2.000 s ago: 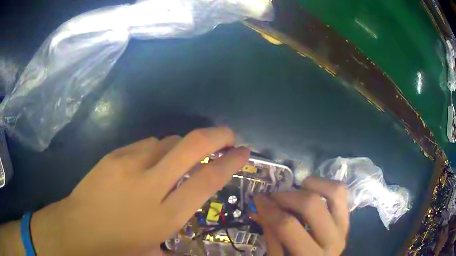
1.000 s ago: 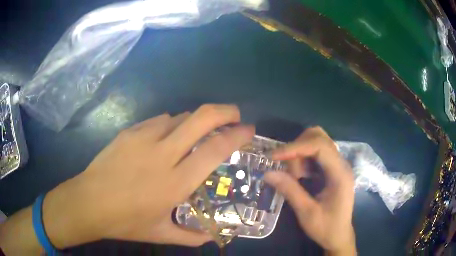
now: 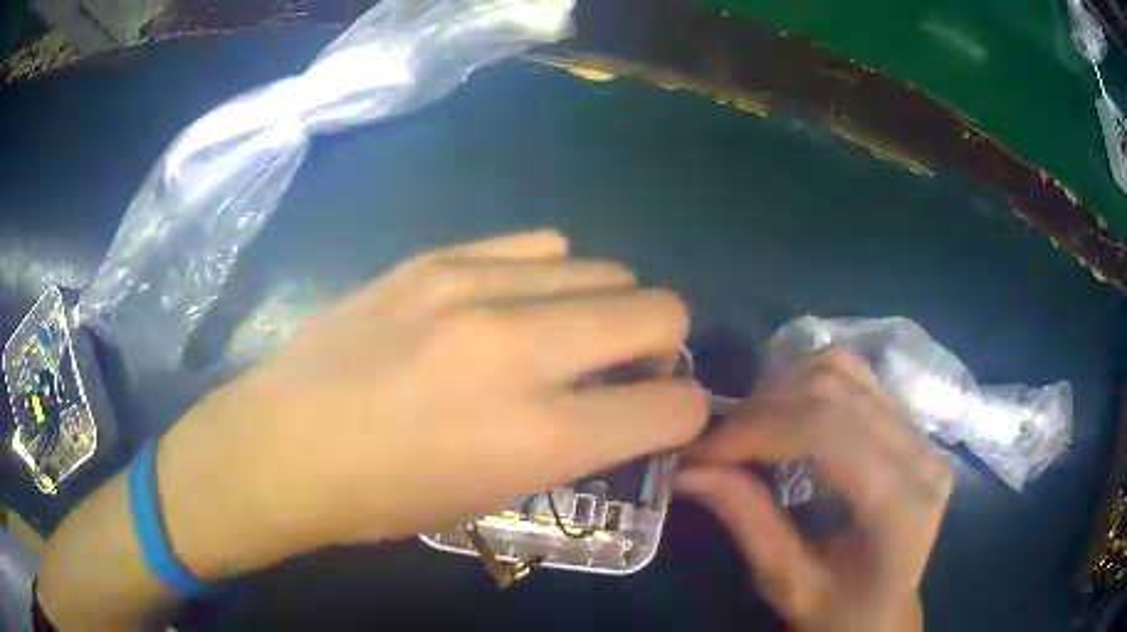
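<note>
A white open housing lies on the dark green worktop at the lower middle. My left hand lies over it and hides most of its inside; the fingertips are at its right upper edge. My right hand is at the housing's right side, thumb and fingers close together at the edge. What lies between them is too blurred to tell. A brass contact strip hangs out over the housing's lower edge. A black wire curves inside near clear ribs.
A clear plastic bag lies right of the housing. A longer bag stretches across the upper left, beside another open unit. A brown edge rail separates the worktop from the green conveyor belt.
My left hand has moved right and now covers the yellow block and round parts. My right hand has moved right, to the housing's edge. The view has shifted, showing more of the left unit.
</note>
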